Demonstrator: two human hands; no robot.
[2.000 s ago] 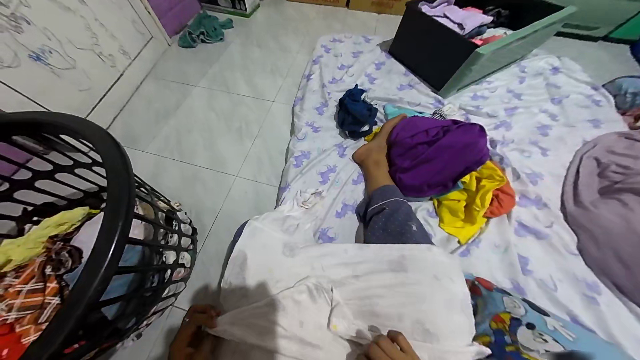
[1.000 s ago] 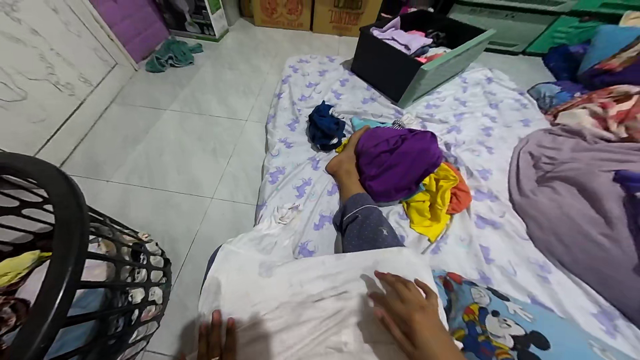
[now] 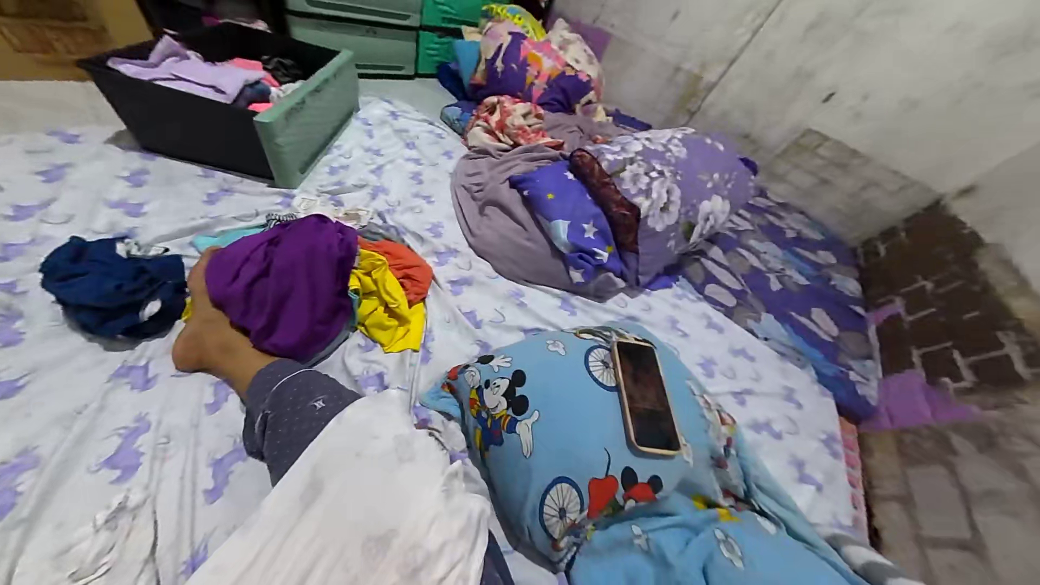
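Note:
Neither of my hands shows in the head view at this moment. A white cloth [image 3: 366,496] lies over my lap and leg at the bottom. My bare foot [image 3: 213,333] rests on the sheet beside a bundled purple cloth [image 3: 284,284]. Yellow cloth [image 3: 386,305] and orange cloth [image 3: 405,266] lie against the purple one, and a crumpled dark blue garment [image 3: 114,284] is to the left. At the right of my leg is a light blue pillow [image 3: 528,406] with cartoon figures, and a smartphone [image 3: 647,396] lies on it.
A black and green drawer [image 3: 305,122] holding clothes stands at the back left. Purple floral pillow [image 3: 674,195], mauve blanket [image 3: 504,219] and bundled cloths [image 3: 536,65] lie toward the wall [image 3: 877,97]. The patterned bedsheet [image 3: 130,447] is spread beneath.
The view has swung to the right. Both hands, earlier on the white cloth, are out of view, and so is the black laundry basket. The smartphone on the pillow has come into view.

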